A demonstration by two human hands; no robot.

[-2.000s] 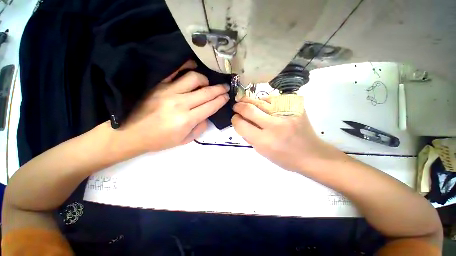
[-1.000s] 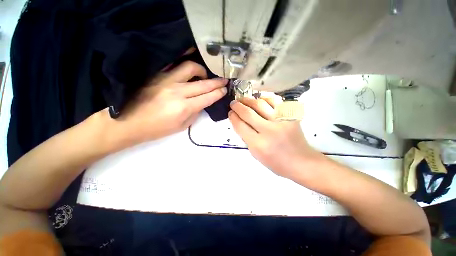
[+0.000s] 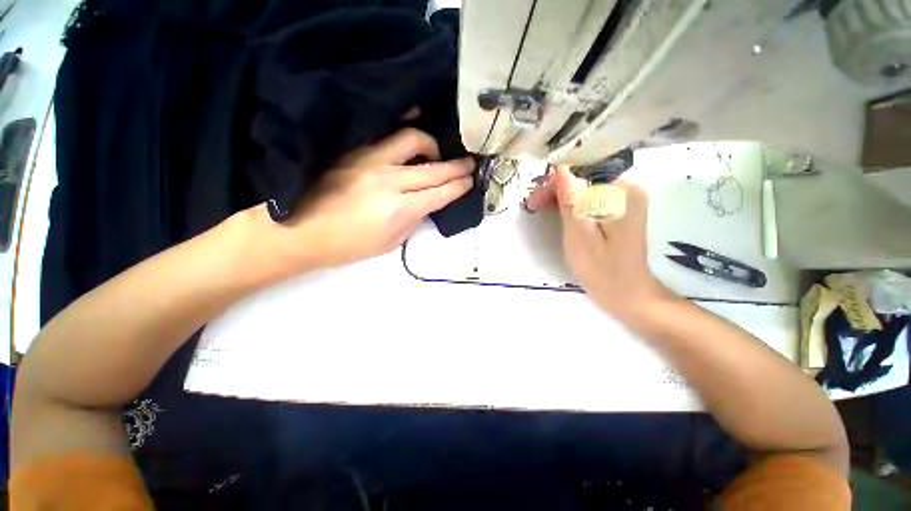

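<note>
Black garment fabric (image 3: pixel 170 150) is bunched at the left, with its narrow edge under the presser foot (image 3: pixel 496 172). My left hand (image 3: pixel 375 205) lies on the fabric and pinches it, fingertips touching the left side of the foot. My right hand (image 3: pixel 609 250) is just right of the foot, off the fabric, its fingertips bent beneath the machine head (image 3: pixel 639 70). Whether they hold anything is hidden. A cream ribbed piece (image 3: pixel 597 203) shows at its fingers. Black thread snips (image 3: pixel 716 264) lie on the white bed to the right.
Loose thread (image 3: pixel 723 196) lies on the bed above the snips. A white stick-like part (image 3: pixel 769 218) stands at the bed's right. Cream and black scraps (image 3: pixel 854 334) lie at the far right. Embroidered black cloth (image 3: pixel 300 454) hangs below the front table edge.
My right hand has moved right, away from the fabric edge and the foot, and turned more upright. My left hand stays on the fabric at the foot. The camera view has shifted.
</note>
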